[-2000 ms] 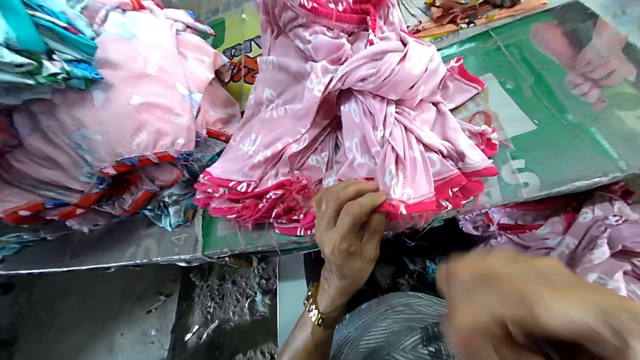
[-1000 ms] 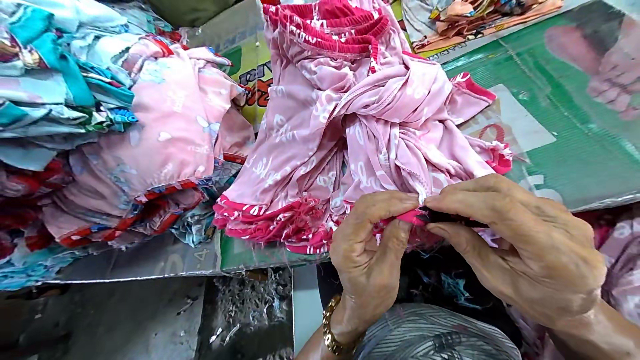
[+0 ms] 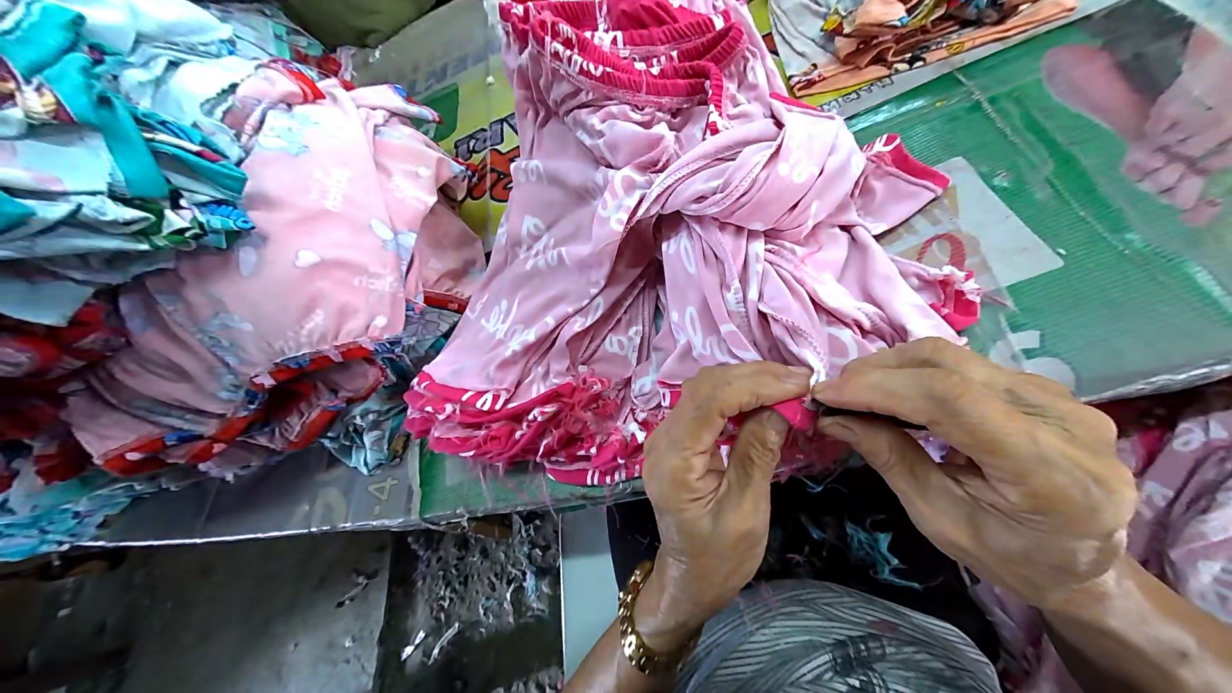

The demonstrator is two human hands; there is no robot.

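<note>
A stack of pink printed garments (image 3: pixel 577 250) with magenta waistbands and hems lies in front of me, part of it twisted into a knot. My left hand (image 3: pixel 717 472), with a gold-coloured watch or bracelet (image 3: pixel 637 621) at the wrist, pinches the magenta hem (image 3: pixel 791 412) between thumb and fingers. Close beside it, my right hand (image 3: pixel 982 462) grips a small dark tool, mostly hidden in the fingers, with its end at the same hem. What kind of tool it is cannot be told.
Left of the stack are pale pink garments with red edging (image 3: pixel 298 241) and a teal and white cloth pile (image 3: pixel 96 154). Orange folded cloth (image 3: pixel 914 38) lies at the back on the green printed board (image 3: pixel 1107 289). More pink cloth (image 3: pixel 1189 500) is low at the right.
My right hand, blurred and apart from the hem two seconds ago, has come in beside my left hand at the hem. Both hands remain there since one second ago.
</note>
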